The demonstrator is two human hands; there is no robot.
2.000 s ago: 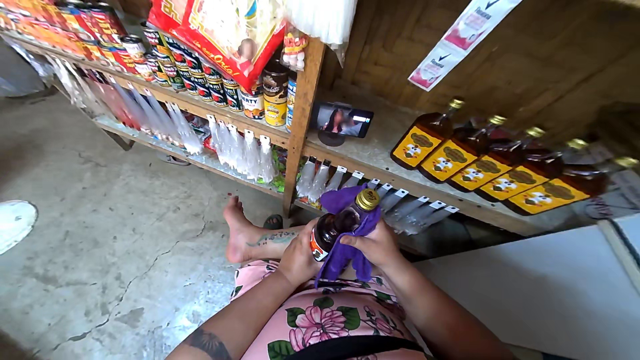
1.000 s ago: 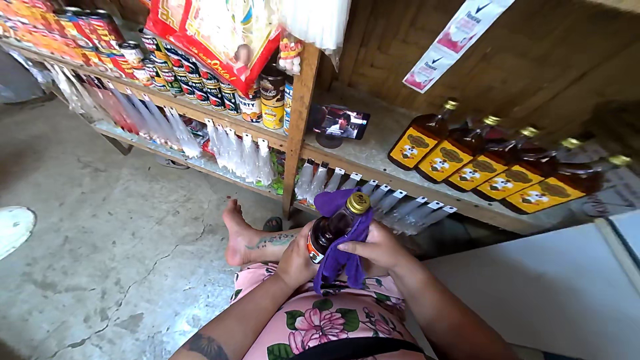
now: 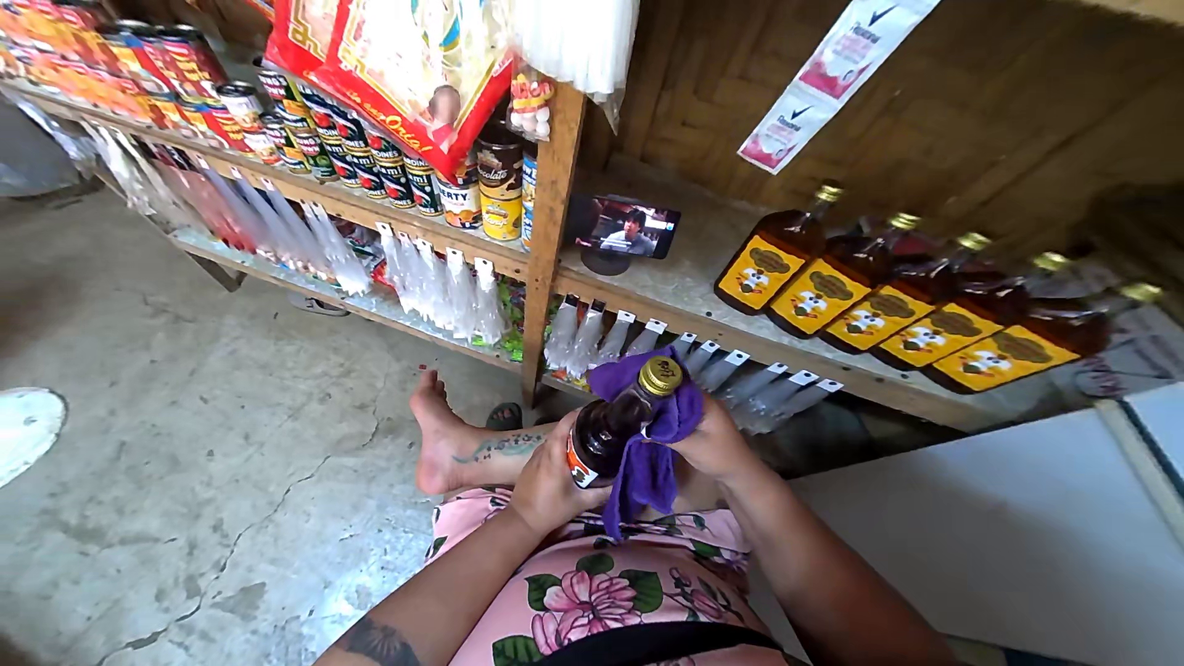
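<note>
A dark glass bottle (image 3: 606, 430) with a gold cap and an orange and white label is held tilted above my lap. My left hand (image 3: 555, 481) grips its lower body. On the other side, my right hand (image 3: 708, 439) has its fingers closed on a purple cloth (image 3: 647, 472), which lies against the bottle's neck and shoulder; part of it hangs down over my lap. The cloth hides some of the right fingers. Beyond them, on the wooden shelf, several flat amber bottles (image 3: 763, 264) with yellow labels stand in a row.
A lit phone (image 3: 629, 228) stands on the shelf beside a wooden post (image 3: 552, 222). Food cans (image 3: 356, 148) fill the left shelf. Small plastic bags (image 3: 458, 291) hang along its edge. A white surface (image 3: 980, 518) is at my right, and my bare foot (image 3: 439, 439) rests near the post.
The purple cloth has shifted around the bottle's neck, and its hanging part lies differently. Both hands keep their hold on the bottle and cloth. The picture on the phone has changed.
</note>
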